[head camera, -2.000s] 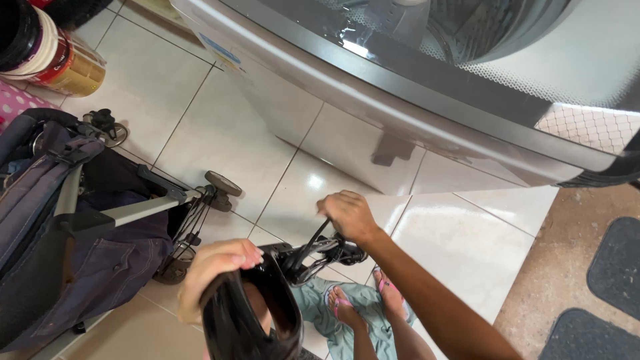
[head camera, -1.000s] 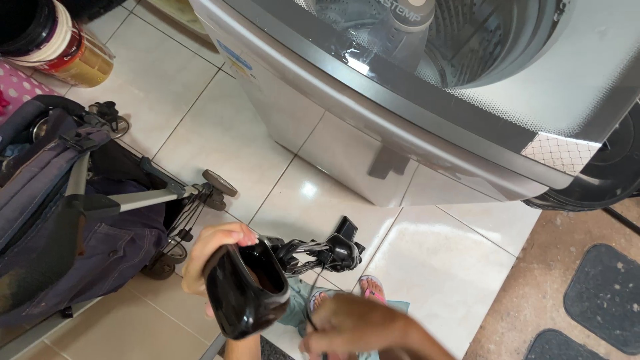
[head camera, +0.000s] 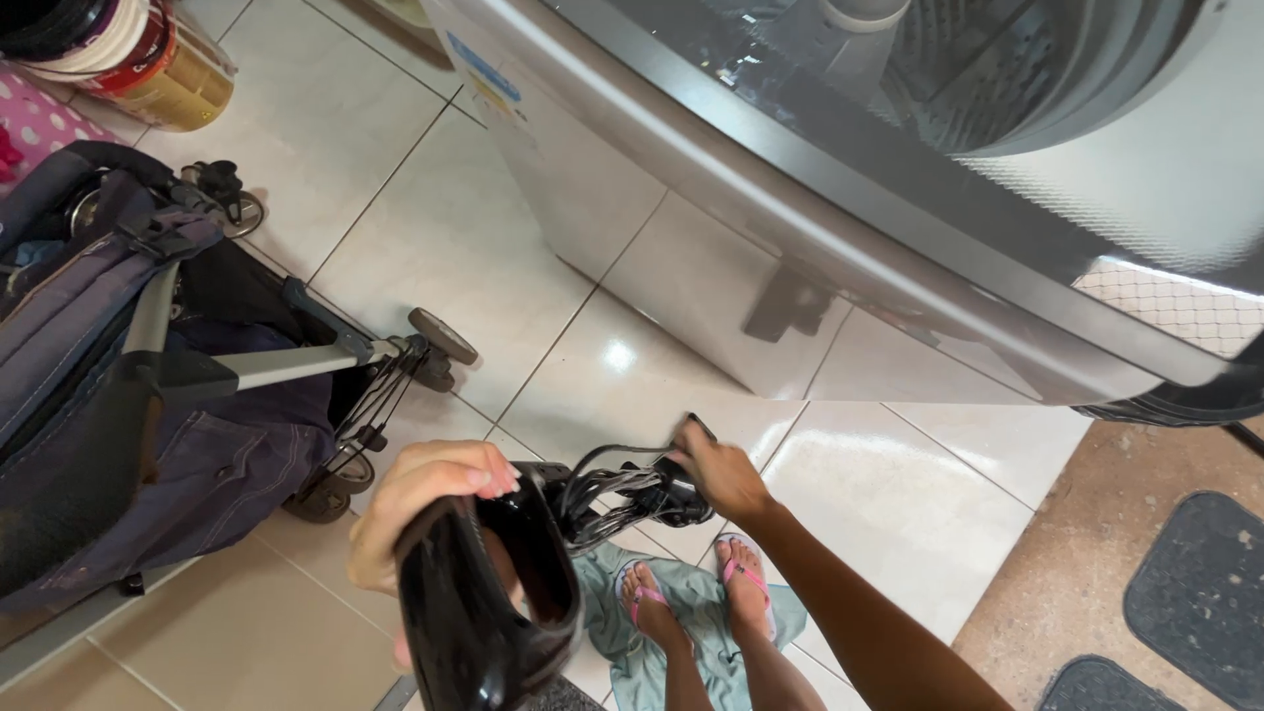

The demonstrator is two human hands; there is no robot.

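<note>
A glossy black plastic appliance part (head camera: 459,602) with a deep opening is held in my left hand (head camera: 425,504), whose fingers hook over its upper rim; the thumb is hidden. From its far side runs a bundle of looped black cable (head camera: 612,494). At the far end of that bundle, my right hand (head camera: 721,474) grips a black end piece (head camera: 683,494) and part of the cable. What exactly the appliance is, I cannot tell.
A top-loading washing machine (head camera: 612,148) fills the upper right. A folded stroller (head camera: 247,415) lies at left, below stacked buckets (head camera: 178,79). A grey-green cloth (head camera: 632,681) lies under my sandalled feet. Dark mats (head camera: 1200,573) are at lower right.
My right hand was lower, near the feet, one second ago and is now up at the far end of the cable bundle. My left hand keeps its hold on the black part.
</note>
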